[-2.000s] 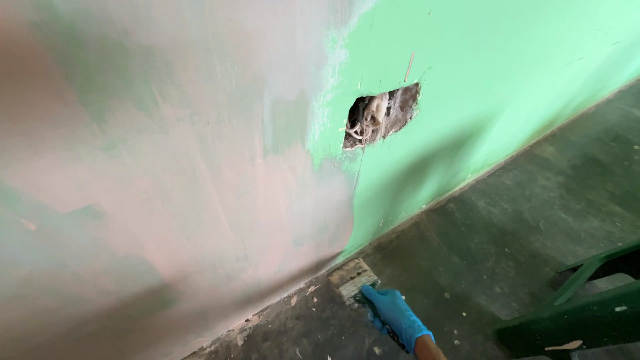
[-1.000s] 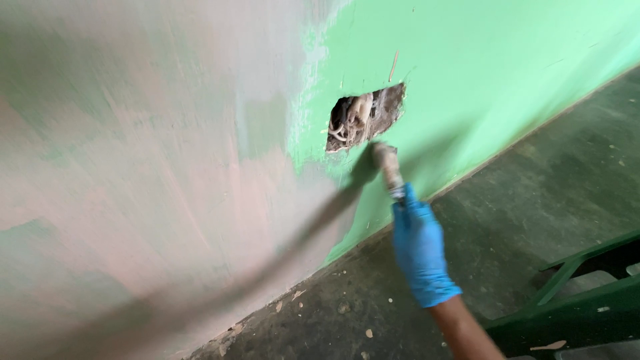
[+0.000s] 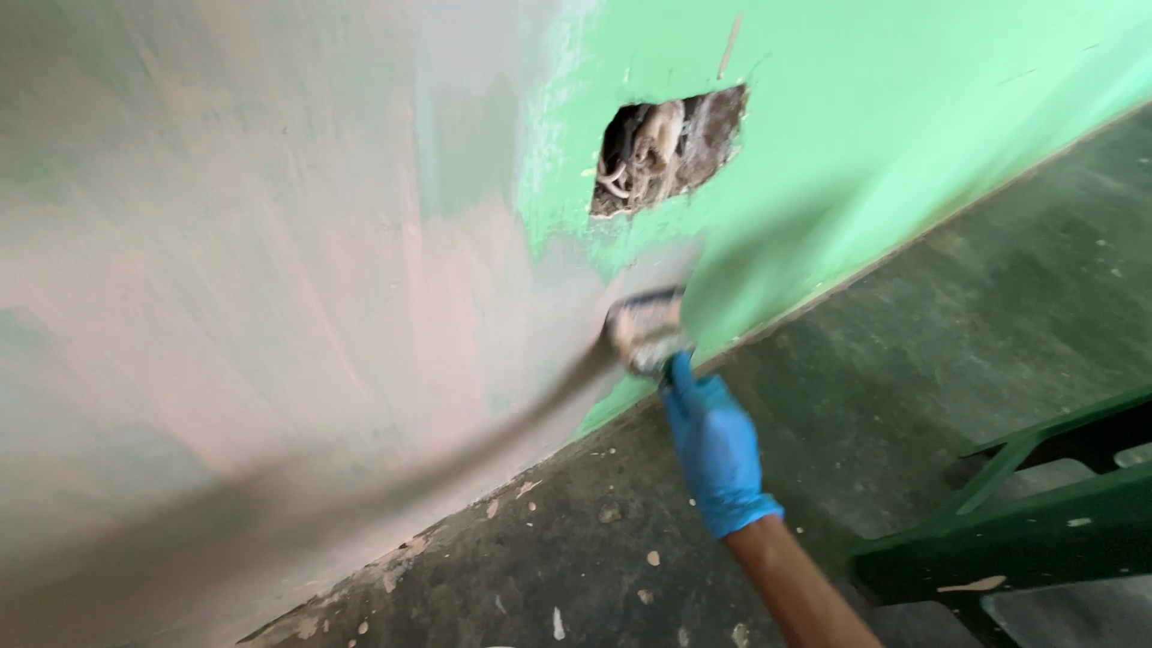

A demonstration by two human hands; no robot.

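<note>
My right hand (image 3: 720,445), in a blue glove, grips the handle of a wide paintbrush (image 3: 650,328). The brush is blurred and its bristles lie against the wall, below a ragged hole (image 3: 670,151) with wires and fibrous stuff inside. Around the brush, pale pinkish paint (image 3: 468,297) covers part of the bright green wall (image 3: 864,81). A patch of the pale coat reaches right to just under the hole. My left hand is out of the frame.
A dark concrete floor (image 3: 810,414) with paint spots meets the wall along a slanting edge. At the lower right stands a green frame (image 3: 1017,522), perhaps furniture, with paint on it. Long shadows of the arm fall across the wall.
My right hand has risen from the floor edge to the wall with the brush. Between the hole and the floor, the pale paint now covers more of the green.
</note>
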